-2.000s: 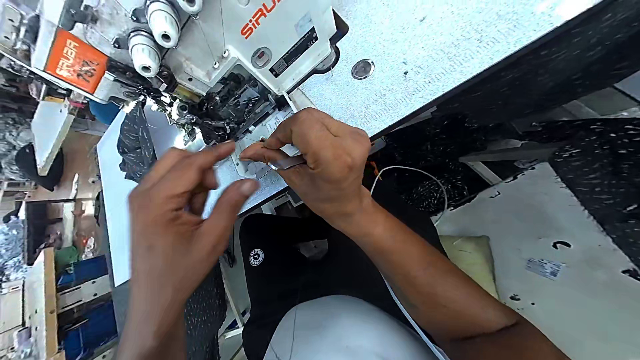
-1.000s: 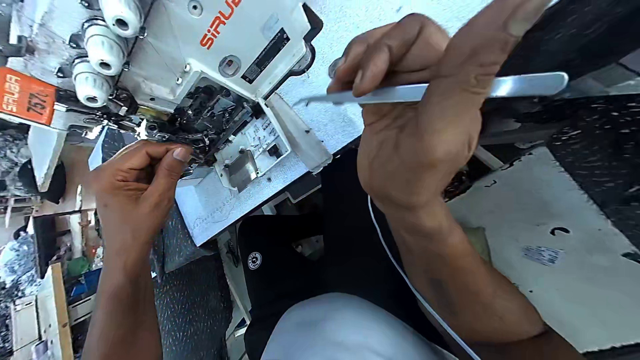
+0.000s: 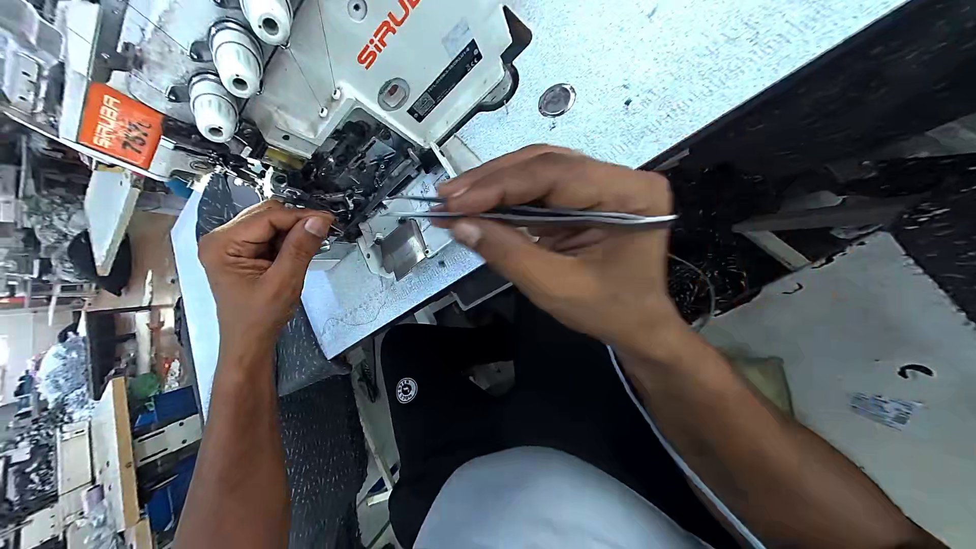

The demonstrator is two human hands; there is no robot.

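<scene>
A Siruba overlock sewing machine [image 3: 305,84] has its front cover open, baring the dark looper mechanism [image 3: 358,164]. My right hand [image 3: 572,229] pinches metal tweezers [image 3: 564,216], whose two tips stand slightly apart and point left at the mechanism. At the needle area, left of those tips, my left hand [image 3: 263,259] has thumb and index finger pressed together; whether a thread is between them is too small to tell. The metal cover plate [image 3: 402,250] hangs open below the mechanism.
White tension dials [image 3: 235,61] line the machine's upper left, beside an orange tag [image 3: 120,126]. The speckled worktable [image 3: 610,61] ends in a dark edge at right. Dark fabric [image 3: 316,427] lies lower left. A white cable [image 3: 648,419] runs past my right forearm.
The tweezers were raised nearer the camera one second ago; my right hand has since lowered them to the machine with tips pointing left. My left hand stays pinched by the needle area.
</scene>
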